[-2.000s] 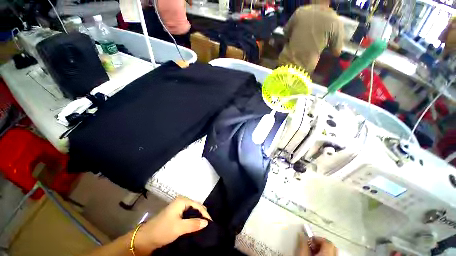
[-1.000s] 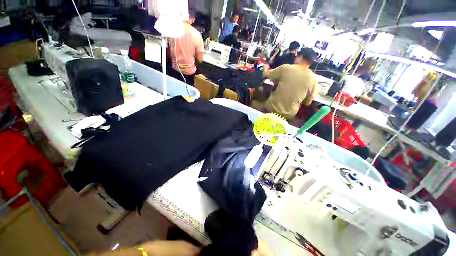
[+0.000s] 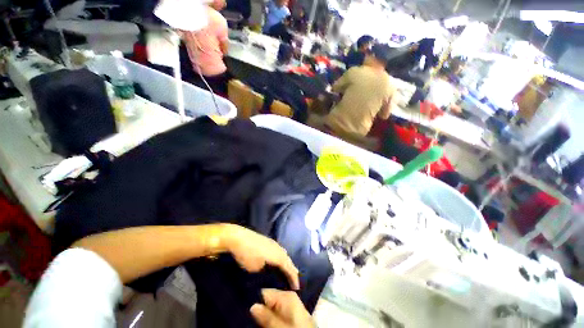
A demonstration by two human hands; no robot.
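Observation:
Dark cloth [image 3: 198, 163] lies over the tabletop and hangs over the front edge, with a shinier navy part [image 3: 291, 221] beside the needle area. My left hand [image 3: 259, 253] reaches across from the left and holds a bunched part of the cloth. My right hand [image 3: 282, 309] is at the bottom edge, partly cut off, with its fingers on the same bunched cloth. The picture is blurred. The white sewing machine [image 3: 410, 262] stands to the right, its lamp [image 3: 318, 211] beside the cloth. The snips cannot be made out.
A yellow-green fan [image 3: 339, 170] and green handle [image 3: 416, 164] stand behind the machine head. A black box [image 3: 73, 110] and a bottle [image 3: 121, 80] are at the left. Pale blue tubs [image 3: 442, 200] line the table's back. People [image 3: 362, 96] work beyond.
My left hand has moved up and forward over the cloth, and my right hand has come beside it. The cloth on the table is now more rumpled. The snips seen on the machine bed no longer show.

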